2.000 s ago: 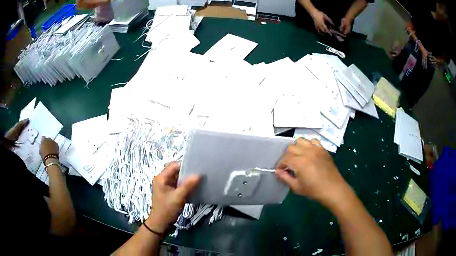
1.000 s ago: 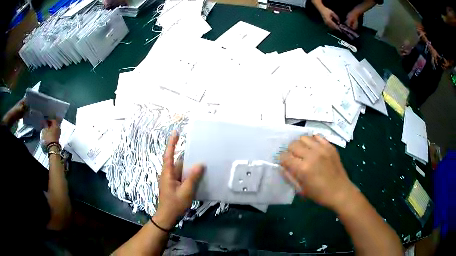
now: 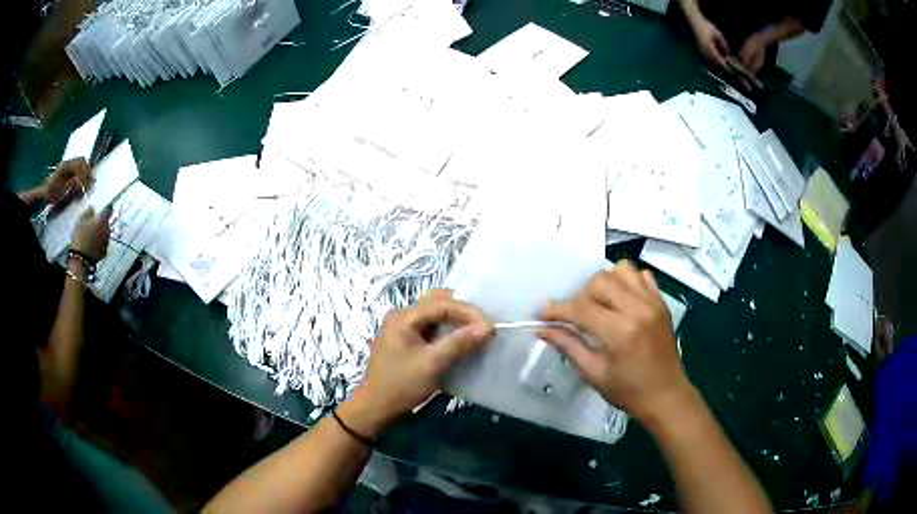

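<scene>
A white panel (image 3: 523,271) lies tilted in front of me, over the near edge of the panel heap. Its small raised housing (image 3: 548,369) shows partly below my right hand. My left hand (image 3: 427,346) pinches one end of a short white cable (image 3: 518,324) above the panel. My right hand (image 3: 613,336) pinches the cable's other end. The fingers hide both cable ends. Whether the cable joins the housing cannot be told.
A cable pile (image 3: 302,291) lies left of my hands. A large heap of white panels (image 3: 402,110) lies behind. Upright panels (image 3: 186,40) stand far left. Yellow pads (image 3: 824,208) lie at right. Another person's hands (image 3: 80,216) work at left; more hands (image 3: 734,50) show at far right.
My left hand has let go of the panel's left edge and moved right to the cable. The panel has turned and is no longer held up. The view has shifted.
</scene>
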